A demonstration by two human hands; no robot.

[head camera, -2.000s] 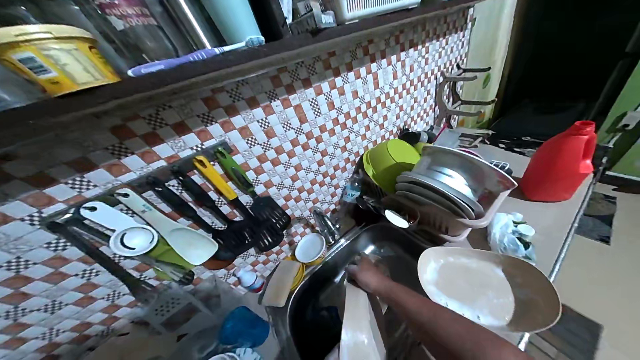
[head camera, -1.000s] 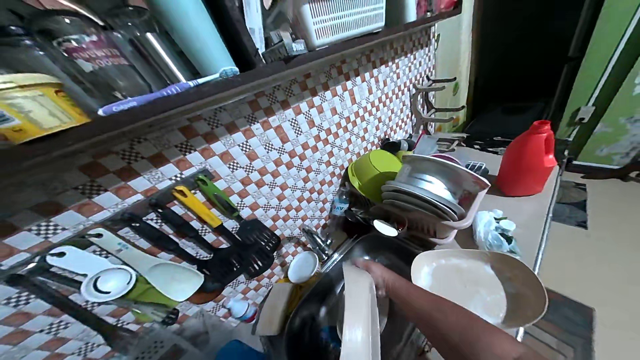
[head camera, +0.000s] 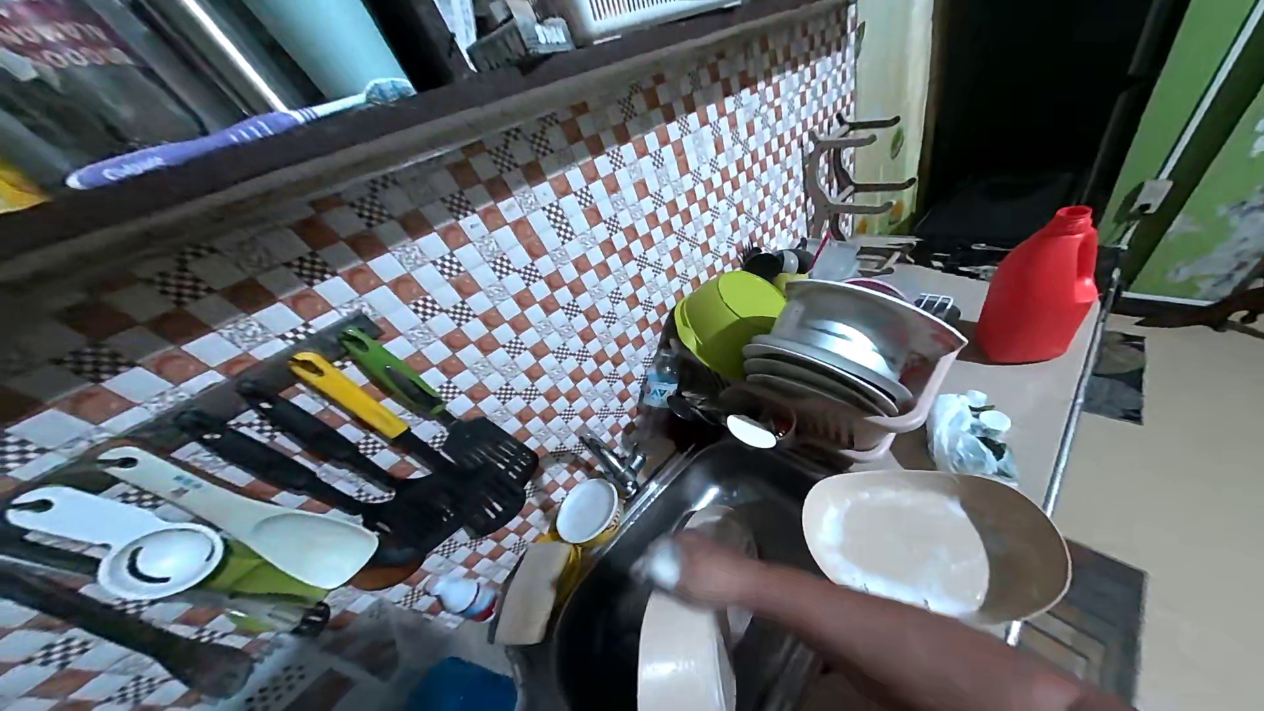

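My right hand (head camera: 701, 568), blurred, reaches in from the lower right over the dark sink (head camera: 780, 484). Its curled fingers are at the upper end of a cream-coloured dish (head camera: 681, 657), tilted in the sink. Something whitish shows at the fingertips; whether it is foam or an object I cannot tell, nor whether the fingers grip the dish. Behind the hand, a round dish (head camera: 731, 523) lies in the basin. My left hand is out of view. A wide cream dish (head camera: 904, 538) rests at the sink's right edge. The faucet (head camera: 612, 464) stands at the wall side.
A pink dish rack (head camera: 933, 395) holds stacked plates, a metal bowl and a green bowl (head camera: 731, 321). A red jug (head camera: 1042, 286) and a plastic bag (head camera: 973, 434) stand beyond. Spatulas (head camera: 484, 454) hang left; a white cup (head camera: 588, 512) sits near the faucet, below the shelf (head camera: 494, 94).
My right hand has moved, relative to the sink, from the upper end of the tilted dish to slightly over it. The view has moved closer to the sink.
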